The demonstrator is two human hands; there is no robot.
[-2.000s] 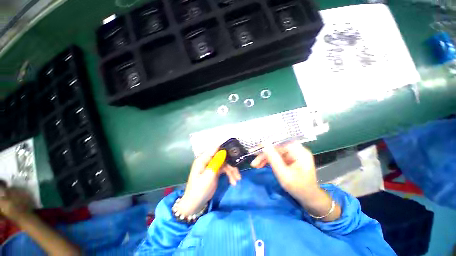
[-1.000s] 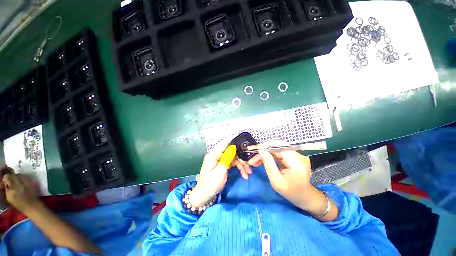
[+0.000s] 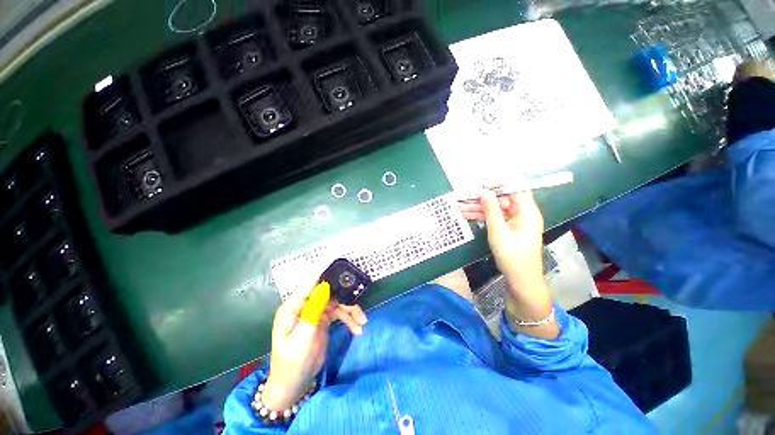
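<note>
My left hand (image 3: pixel 299 341), with a yellow finger cot (image 3: pixel 315 304) on one digit, holds a small black camera housing (image 3: pixel 346 281), its round lens ring facing up. My right hand (image 3: pixel 513 231) is to the right and holds a thin tool with a pale handle (image 3: pixel 544 181), apart from the housing. The tool's tip is too small to make out. The dot sheet (image 3: pixel 406 239), white with dense rows of dark dots, lies under and between the hands. Several pale rings (image 3: pixel 364 195) lie on the green mat beyond it.
Stacked black foam trays (image 3: pixel 280 136) hold housings, with one empty front-row pocket. Another foam tray (image 3: pixel 72 280) stands at the left. A white paper sheet (image 3: pixel 552 110) bears loose rings (image 3: pixel 493 85). Clear plastic trays (image 3: pixel 701 64) and another person's blue sleeve (image 3: pixel 752 170) are at the right.
My right hand with the tool has moved away from the housing, up and right, to the right end of the dot sheet. My left hand still holds the housing. The camera view has turned right.
</note>
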